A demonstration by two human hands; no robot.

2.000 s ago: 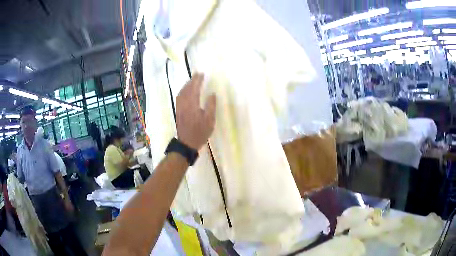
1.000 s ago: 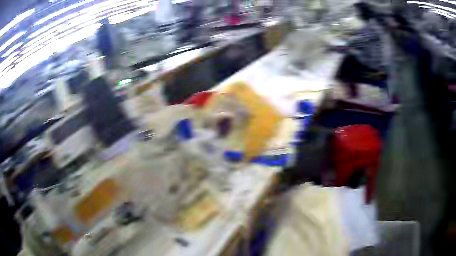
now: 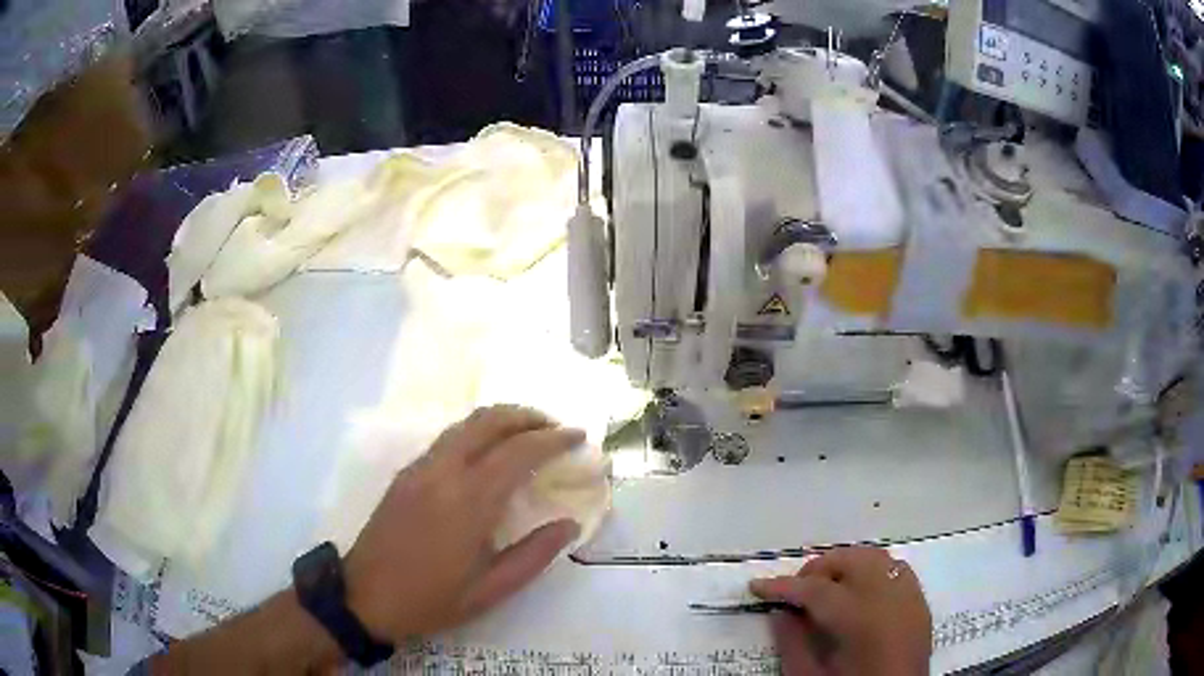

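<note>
My left hand (image 3: 462, 515), with a dark wristband, lies on cream cloth (image 3: 449, 350) just left of the needle area, its thumb and fingers around a small bunched part. My right hand (image 3: 852, 614) is at the table's front edge, closed around black thread snips (image 3: 746, 608) whose blades point left. The white sewing machine (image 3: 673, 238) stands behind both hands, its lamp lighting the cloth by the needle. The needle plate (image 3: 676, 436) is right of the cloth. The right palm is hidden.
A folded cream bundle (image 3: 198, 429) lies at the table's left, more cream cloth (image 3: 495, 198) behind. A white pen with a blue-purple cap (image 3: 1019, 462) and yellowish paper tickets (image 3: 1099, 495) lie at right. A printed ruler (image 3: 528, 660) runs along the front edge.
The view has turned from a held-up cream garment, through a blurred sweep, down to the machine table. My left hand is now low on cloth; my right hand with snips has come into view.
</note>
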